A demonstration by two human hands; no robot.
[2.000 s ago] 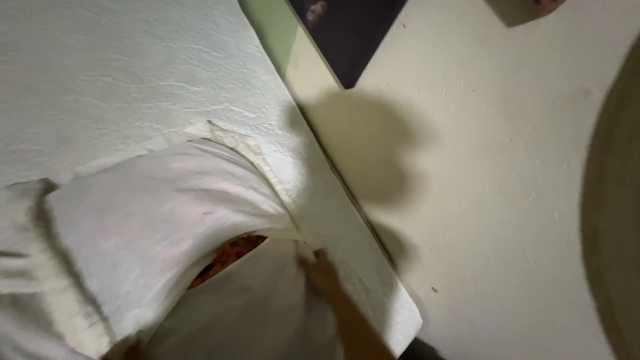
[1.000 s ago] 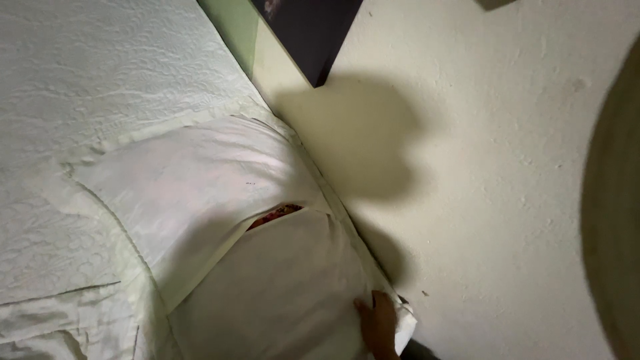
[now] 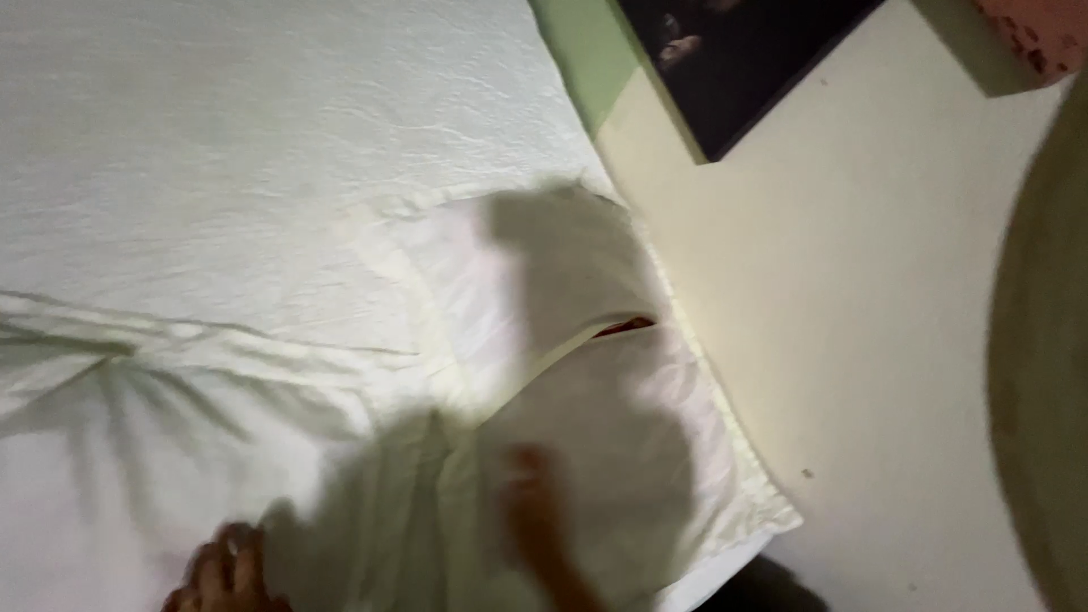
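A white pillow in a pale sham with a flat border [image 3: 578,382] lies at the bed's edge beside the wall; through a slit across its cover a strip of red patterned fabric [image 3: 625,326] shows. Over the pillow's lower part is my right hand [image 3: 531,493], blurred, with no object visible in it; whether it touches the cover is unclear. My left hand [image 3: 225,565] rests on or just above white rumpled cloth [image 3: 170,425] at the bottom left, fingers a little spread, partly cut off by the frame. A white quilted bedspread [image 3: 297,127] covers the bed.
A pale wall [image 3: 850,297] runs along the bed's right side. On it are a dark picture panel [image 3: 739,68] and, at the top right corner, a reddish spotted item [image 3: 1037,42]. A dark curved shape [image 3: 1037,357] borders the right edge. Shadows fall over the pillow.
My right hand has moved left from the pillow's outer lower corner onto its lower part. The left hand has come into view. The slit in the cover shows less red than two seconds ago.
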